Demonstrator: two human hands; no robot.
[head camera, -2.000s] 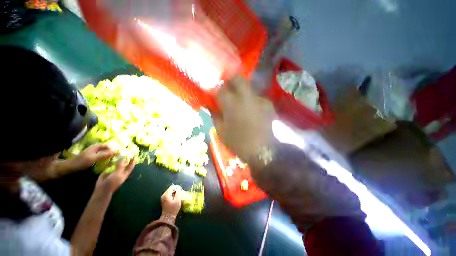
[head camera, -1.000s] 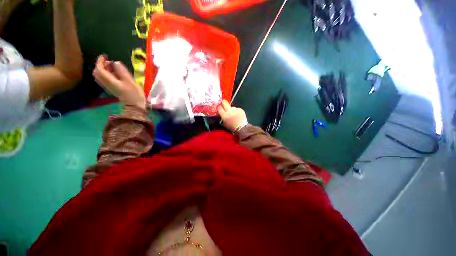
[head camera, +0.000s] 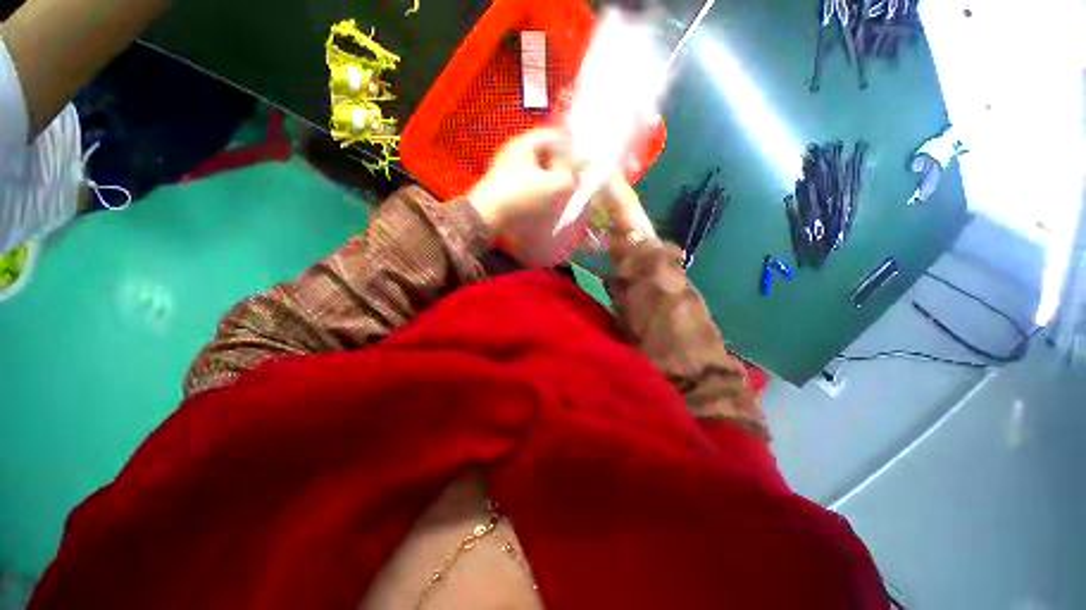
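Observation:
An orange-red perforated basket (head camera: 459, 131) sits at the bench's near edge in front of me. A small pale rectangular piece (head camera: 534, 69) lies in it. A shiny, overexposed white plastic bag (head camera: 622, 83) is over the basket's right part. My left hand (head camera: 524, 179) is closed on the lower part of the bag; its fingers are partly lost in glare. My right hand (head camera: 624, 212) is at the bag's lower right, partly hidden by the bag, and its grip is unclear.
Yellow-green mouldings with waste (head camera: 361, 101) lie left of the basket. Black strap bundles (head camera: 824, 203), blue-handled nippers (head camera: 774, 274), a small dark rectangle (head camera: 875, 281) and a white-green item (head camera: 937, 161) lie to the right. Another person's arm (head camera: 77, 48) is at upper left.
The bag has been lifted from the basket, baring its mesh bottom and the pale piece. My left hand has moved right onto the bag, and my right hand has left the basket's rim.

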